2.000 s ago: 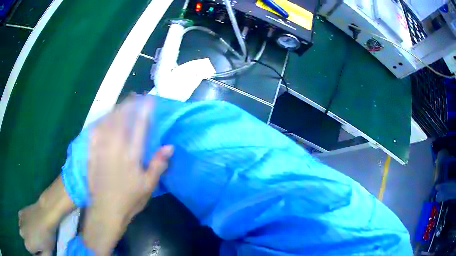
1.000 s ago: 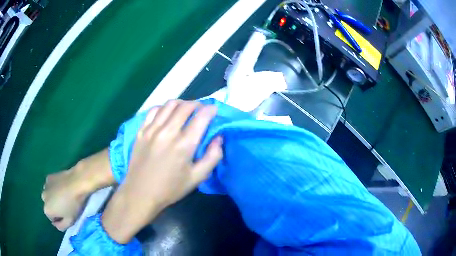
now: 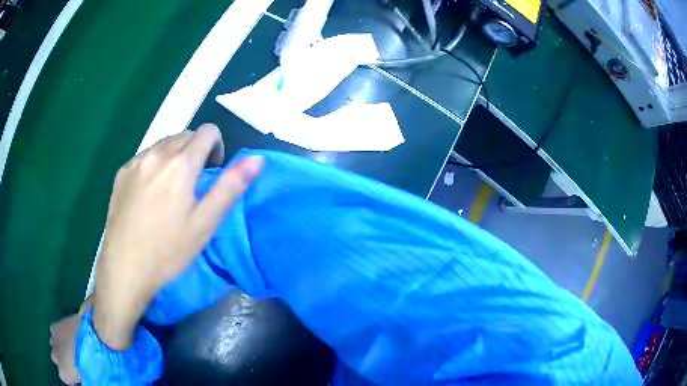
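A blue smock sleeve [image 3: 422, 279] covers my right arm, which crosses from the lower right to the left. My left hand [image 3: 162, 207] lies over this sleeve, with its fingers curled at the far edge and its thumb on the cloth. My right hand [image 3: 66, 348] is small at the lower left, mostly hidden behind my left wrist and cuff; its fingers cannot be made out. White wipes [image 3: 346, 128] lie on the dark green mat [image 3: 407, 162] beyond the sleeve, under a pale tube [image 3: 310, 26] cut by the top edge.
The green conveyor belt [image 3: 83, 151] curves along the left, with a white edge rail [image 3: 199, 71]. A black controller [image 3: 520, 34] with a gauge stands at the top, joined by hoses. A white machine [image 3: 618, 64] is at the upper right. Grey floor with yellow lines shows at the right.
The view has shifted, moving the bench items up and left and uncovering more of the wipes. My left hand has slid off my right forearm's middle toward the far edge, covering more of my right hand.
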